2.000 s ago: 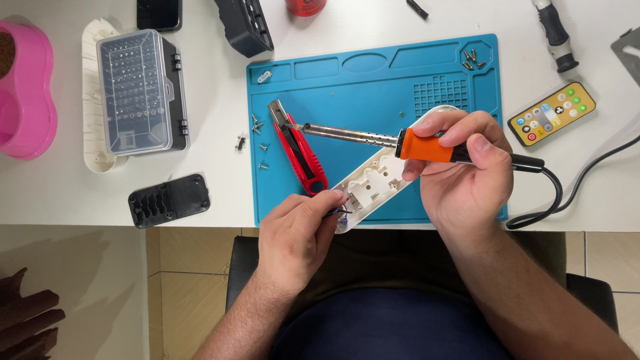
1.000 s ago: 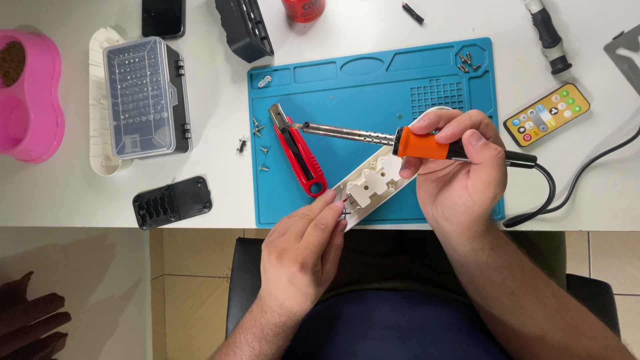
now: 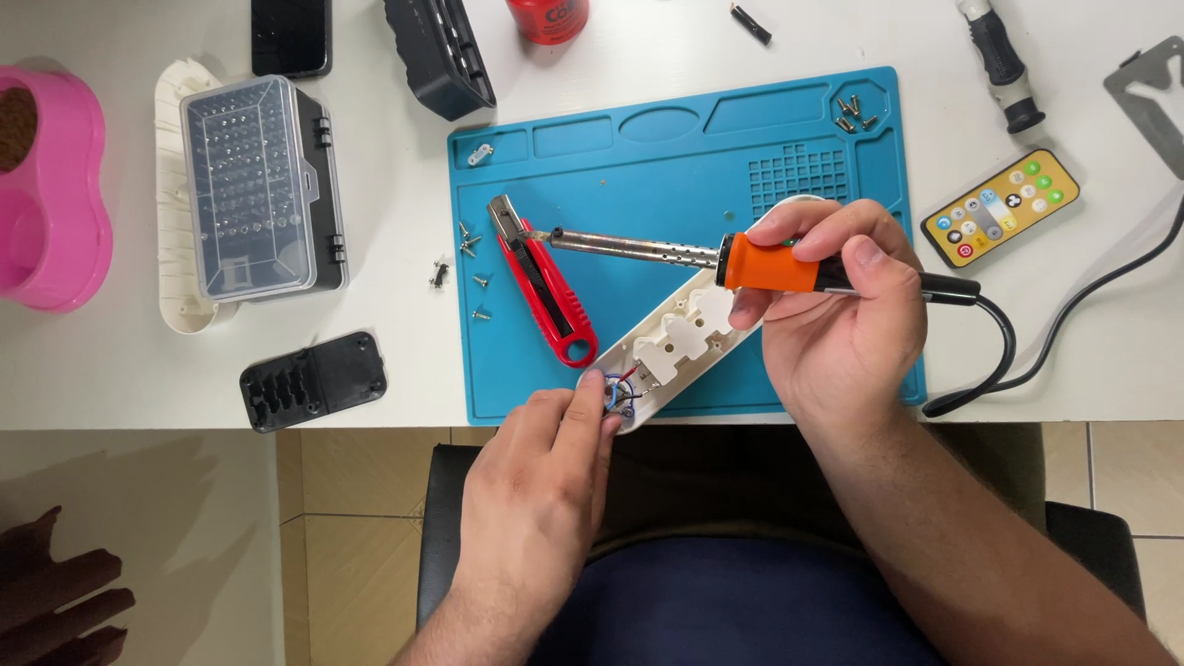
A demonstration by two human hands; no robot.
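My right hand (image 3: 842, 314) holds a soldering iron (image 3: 768, 265) by its orange and black handle, the metal tip pointing left over a red utility knife (image 3: 544, 282). Under the iron, a white plastic power strip housing (image 3: 680, 338) lies aslant on the blue silicone mat (image 3: 647, 199), its inside facing up. The fingers of my left hand (image 3: 546, 462) grip the housing's lower left end, beside red, black and blue wires (image 3: 622, 393). What the fingertips pinch there is partly hidden.
Small screws (image 3: 470, 240) lie left of the knife, others (image 3: 853, 113) in a mat corner. Around the mat are a bit case (image 3: 250, 185), a black plastic cover (image 3: 313, 381), a remote control (image 3: 1001, 208), a screwdriver (image 3: 1001, 69), a red can (image 3: 548, 17) and the iron's cable (image 3: 1064, 319).
My left fingers have shifted at the end of the housing, and more of the wires shows now. My right hand still holds the soldering iron in about the same place.
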